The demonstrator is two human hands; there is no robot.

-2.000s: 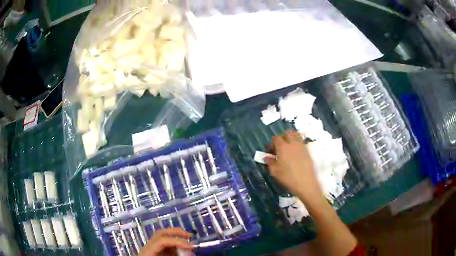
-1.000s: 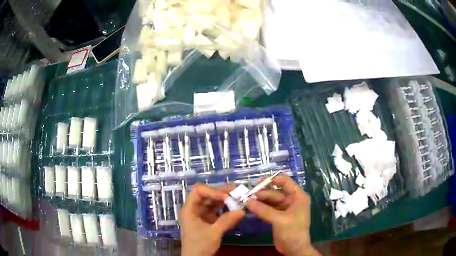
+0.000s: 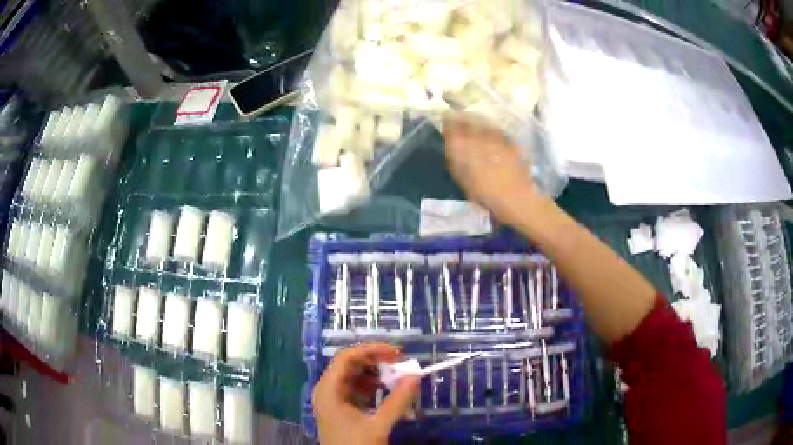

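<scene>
My left hand [image 3: 361, 395] is over the near left part of the blue tray [image 3: 315, 348]. It pinches a slender rod [image 3: 448, 361] with a small white slip [image 3: 398, 372] at its left end; the rod points right. My right hand [image 3: 487, 161] is blurred and reaches into the mouth of the clear bag of cream foam pieces [image 3: 426, 61]. Its fingertips are at the foam; whether they hold a piece cannot be told. The blue tray holds more rods in two rows.
Clear trays of finished white packs [image 3: 176, 323] stand at the left. A phone [image 3: 271, 84] and a red-bordered label [image 3: 199, 102] lie behind them. A white card [image 3: 454, 217] lies behind the blue tray. White slips [image 3: 687, 278], a filled blister tray [image 3: 763, 287] and white sheets [image 3: 669, 113] are at right.
My right hand has let go of the rod and moved up and away to the foam bag. My left hand keeps the rod and slip. The view has shifted left.
</scene>
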